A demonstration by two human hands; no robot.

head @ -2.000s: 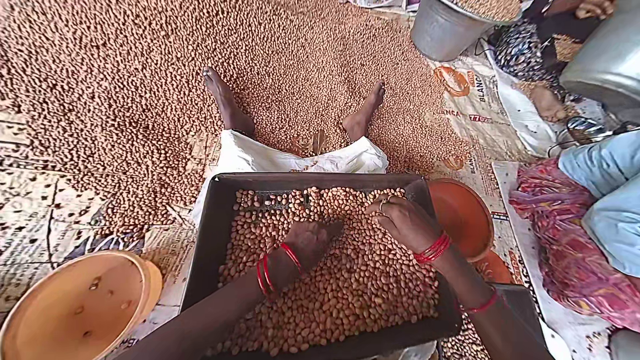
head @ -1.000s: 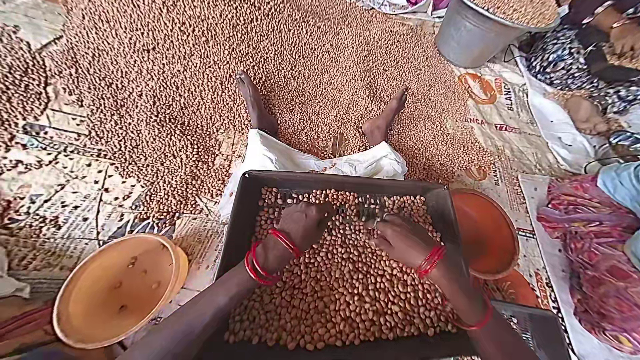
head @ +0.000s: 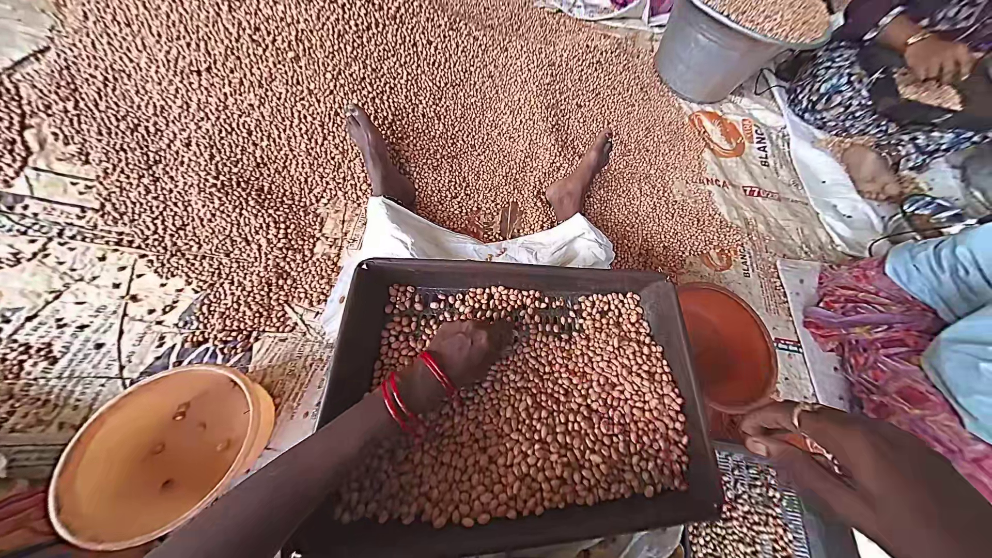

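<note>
A dark rectangular tray [head: 697, 434] full of brown shelled nuts [head: 542, 418], which look like peanuts, lies across my lap. My left hand [head: 469, 349] rests on the nuts in the tray's upper middle, fingers curled; whether it holds any is hidden. Two or more red bangles circle that wrist. Beyond the tray's right side, my right hand [head: 806, 442] hovers over a second tray and just below an orange-red bowl [head: 725, 349]. Its thumb and fingers are close together, and I cannot tell if something is between them.
An orange basin [head: 155, 457] with a few bits inside stands at left. Nuts [head: 232, 116] cover the ground sheets around my feet. The second tray [head: 798, 496] holds nuts at lower right. A metal bucket [head: 697, 54] stands at upper right, near another person's hand [head: 938, 58].
My right hand has left the nuts in the large tray and moved right, past its rim. My left hand stays in the tray, a little lower on the nuts.
</note>
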